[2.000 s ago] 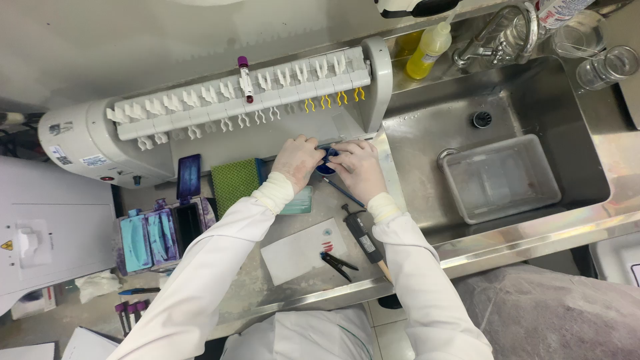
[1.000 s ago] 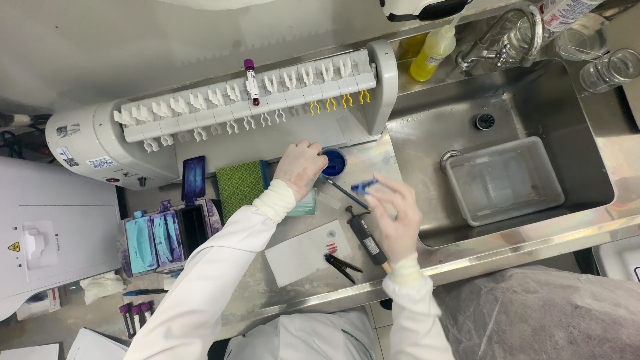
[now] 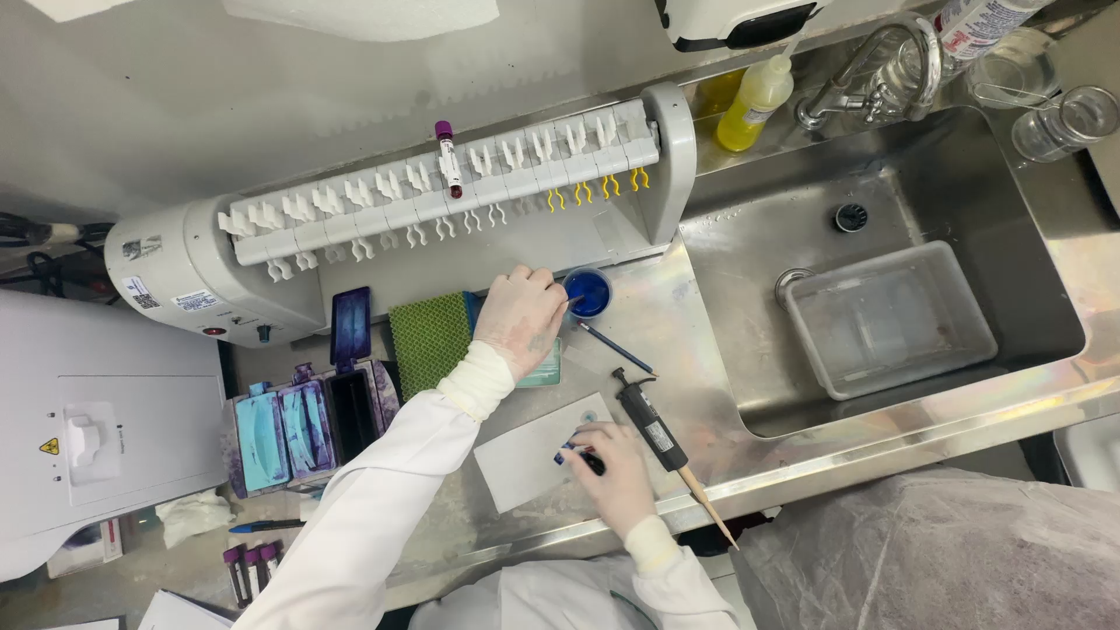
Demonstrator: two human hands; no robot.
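Note:
My left hand (image 3: 525, 319), in a pale glove, is beside a small round cup of blue liquid (image 3: 588, 293). A thin dark item (image 3: 574, 300) shows between its fingertips at the cup's rim; its kind is unclear. My right hand (image 3: 612, 472), also gloved, is over a white sheet (image 3: 525, 464), with a small blue item (image 3: 564, 453) at its fingertips. Its fingers partly hide a black tool (image 3: 595, 464). A dark pencil (image 3: 617, 347) lies below the cup. Right of the sheet lies a black micropipette (image 3: 652, 420) with a tan tip.
A tube roller or mixer (image 3: 437, 197) with clips and one purple-capped tube (image 3: 448, 159) runs behind. At left are stained slide boxes (image 3: 306, 429) and a green textured block (image 3: 429, 341). A sink (image 3: 884, 188) holding a plastic tub (image 3: 892, 319) is at right.
Both hands were at the cup at first. My right hand has moved away to the right with a blue item, then down over the white sheet. My left hand remains beside the cup.

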